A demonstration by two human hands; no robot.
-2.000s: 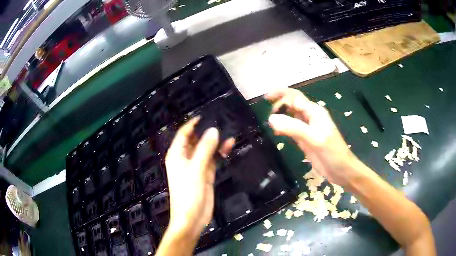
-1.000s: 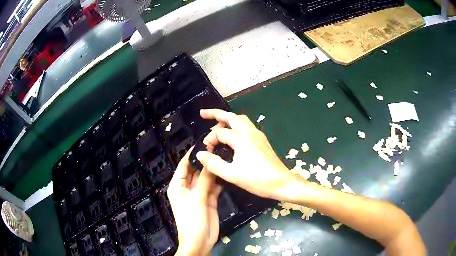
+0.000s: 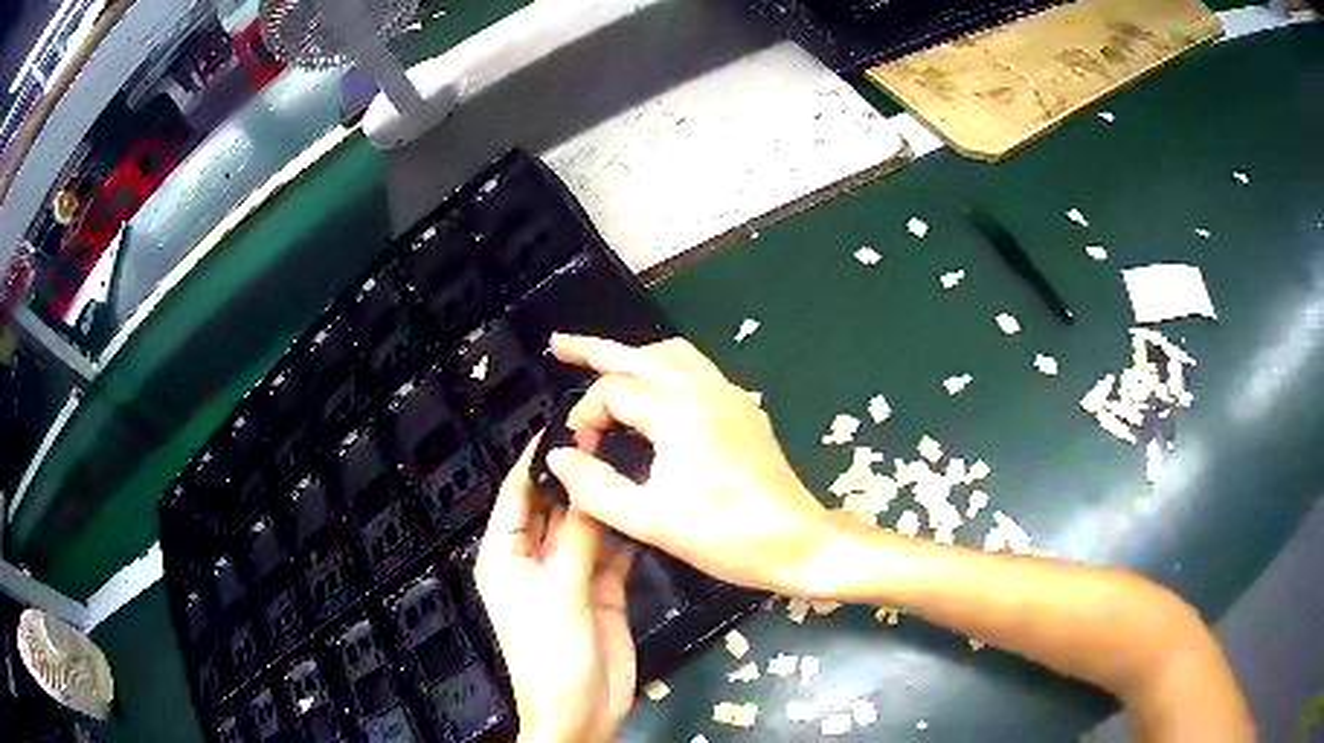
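Observation:
My left hand (image 3: pixel 559 610) holds a small black housing (image 3: pixel 627 453) above the right part of the black blister tray (image 3: pixel 392 479). My right hand (image 3: pixel 697 457) is over it, thumb and forefinger against the housing, which is mostly hidden between the hands. Any small part at the right fingertips is too small to tell. The tray has rows of rectangular pockets, many with dark housings in them. A small pale paper bit (image 3: pixel 479 369) lies on the tray.
Cream paper squares (image 3: pixel 929 494) scatter right of the tray. Dark tweezers (image 3: pixel 1021 264), a white sheet (image 3: pixel 1167 292) and a heap of paper strips (image 3: pixel 1143 388) lie further right. Behind are a white board (image 3: pixel 712 145), a tan wooden board (image 3: pixel 1045 73), stacked trays (image 3: pixel 900 26) and a fan (image 3: pixel 399 109).
My hands were apart two seconds ago. My right hand has come left to meet my left hand at the housing. The view has shifted slightly.

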